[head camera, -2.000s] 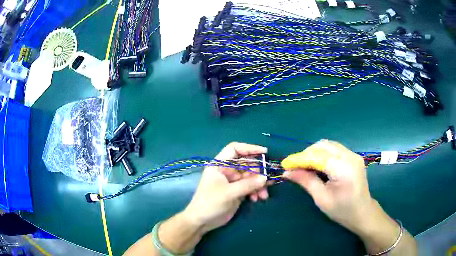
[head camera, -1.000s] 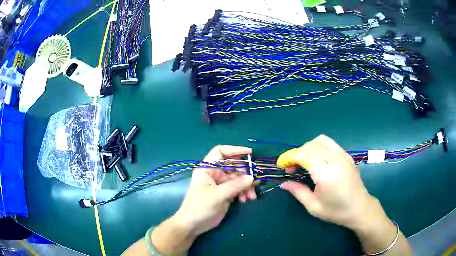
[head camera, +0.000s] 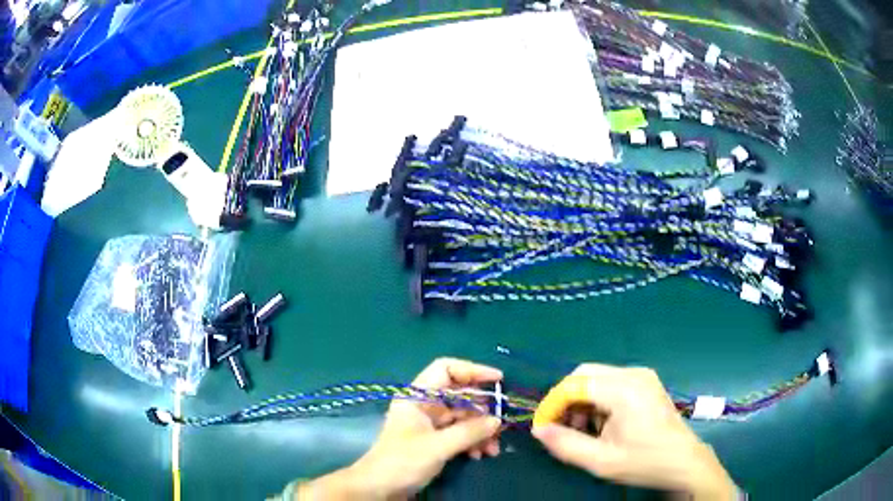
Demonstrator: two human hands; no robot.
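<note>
My left hand [head camera: 431, 426] holds a narrow connector housing [head camera: 497, 399] upright between thumb and fingers. A multicoloured wire harness [head camera: 323, 396] runs through this hand, with a small connector [head camera: 160, 417] at its left end. My right hand [head camera: 622, 421], with a yellow-orange finger cot, is just right of the housing, its thumb and finger closed around wires. The harness continues right past a white label [head camera: 708, 406] to a dark end connector [head camera: 824, 367]. A loose wire tip [head camera: 502, 349] shows above the hands. The wire ends at the fingertips are too blurred to tell.
A large heap of blue-yellow harnesses [head camera: 578, 225] lies beyond my hands, partly over a white paper sheet [head camera: 460, 83]. Spare black housings [head camera: 235, 333] lie beside a clear plastic bag [head camera: 147, 303] at left. A cream fan [head camera: 149, 125], darker harness bundles [head camera: 279, 108] and blue bins [head camera: 24, 303] are further out.
The view has tilted up, so the bench things sit lower and more shows at the far side. My right hand's fingers have come closer together near the housing. My left hand keeps its hold.
</note>
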